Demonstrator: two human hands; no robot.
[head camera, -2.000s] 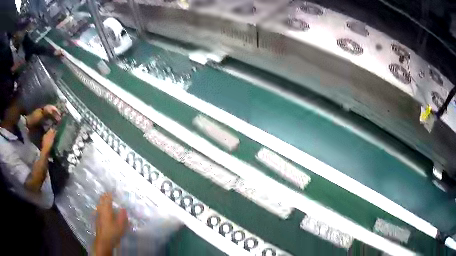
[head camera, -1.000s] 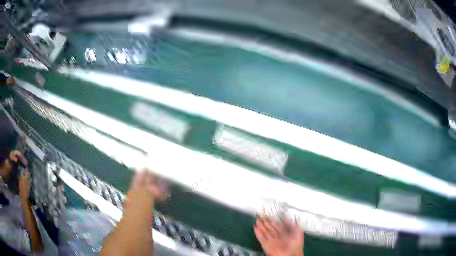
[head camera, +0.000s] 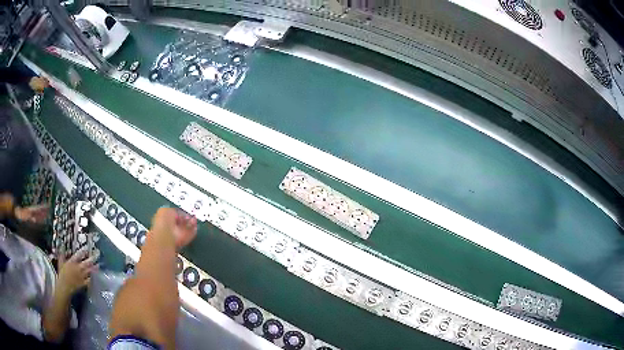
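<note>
My left hand (head camera: 174, 229) reaches in from the lower left over the green belt. Its fingers are curled, with the fingertips at the near edge of a row of pale metal strips (head camera: 260, 238) with round holes. I cannot tell whether they touch or grip a strip. The strips lie end to end along the white middle rail (head camera: 342, 263). Nearer me, dark rings with light centres (head camera: 233, 304) run in a row along the near rail; my forearm hides part of it. My right hand is out of the picture.
Separate pale plates (head camera: 330, 203) lie in the lane beyond the middle rail. A clear plastic sheet (head camera: 198, 68) with dark rings lies on the far belt. A person's hand (head camera: 76, 270) is at ring parts on the left. A machine housing (head camera: 472, 68) stands behind.
My right hand, over the strips a second ago, has left the picture. My left hand has moved slightly left and nearer me. The view has steadied and shifted.
</note>
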